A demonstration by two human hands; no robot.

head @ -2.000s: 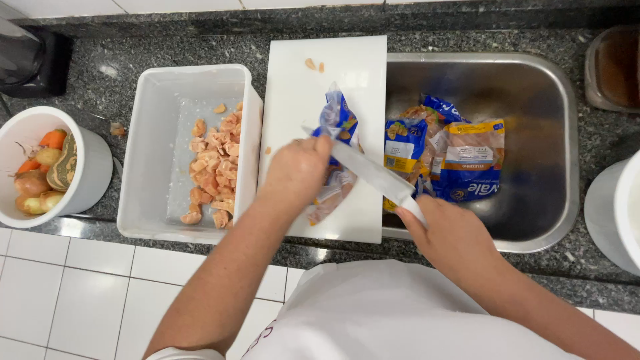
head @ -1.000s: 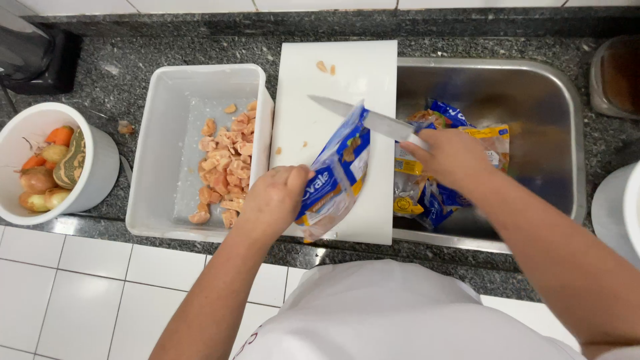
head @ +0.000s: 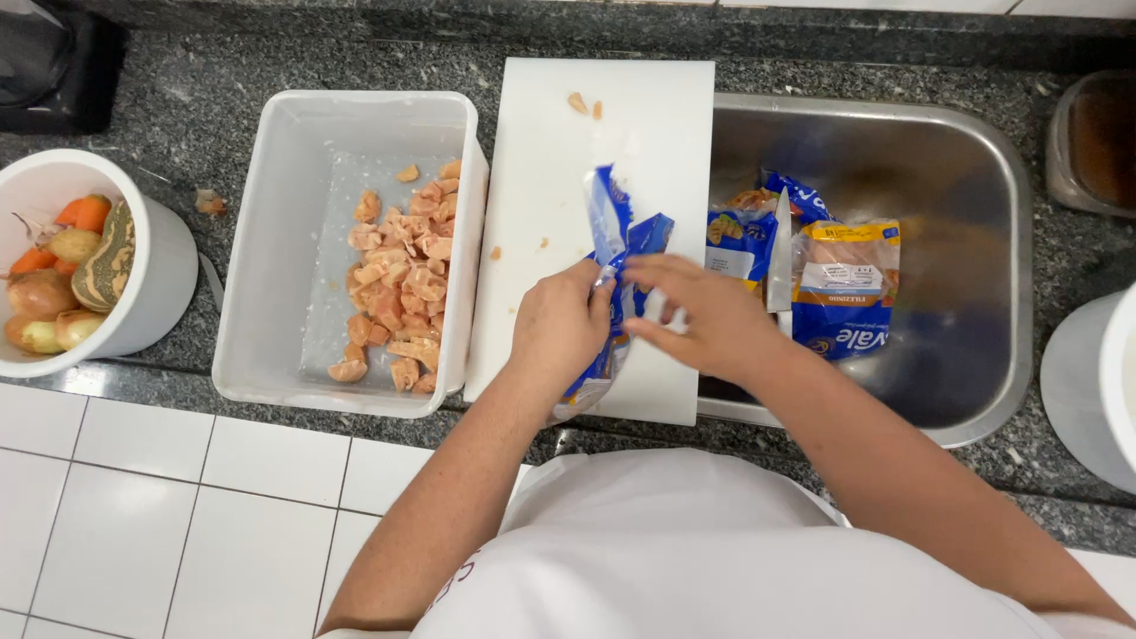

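Observation:
My left hand [head: 561,328] grips a blue plastic meat package [head: 608,222] over the lower part of a white cutting board [head: 550,177]. Its top edge looks slit or parted. Close to the package's right side is my right hand [head: 701,311], slightly blurred, fingers spread, holding nothing. A knife [head: 781,248] lies on packages in the steel sink, its blade pointing up the view. Small meat scraps [head: 578,103] rest on the board. Left of the board, a translucent plastic bin [head: 284,240] holds cut pieces of raw meat [head: 399,284] along its right side.
The board spans the left edge of the steel sink [head: 958,266], where a sealed-looking meat package [head: 848,284] lies. A white bucket [head: 164,257] of vegetables stands at far left, near a black appliance base [head: 62,80]. At right are another white bucket [head: 1083,382] and a lidded container [head: 1096,142].
My right hand has let go of the knife, which now lies on the packages in the sink, and has come beside the package. My left hand still holds the package.

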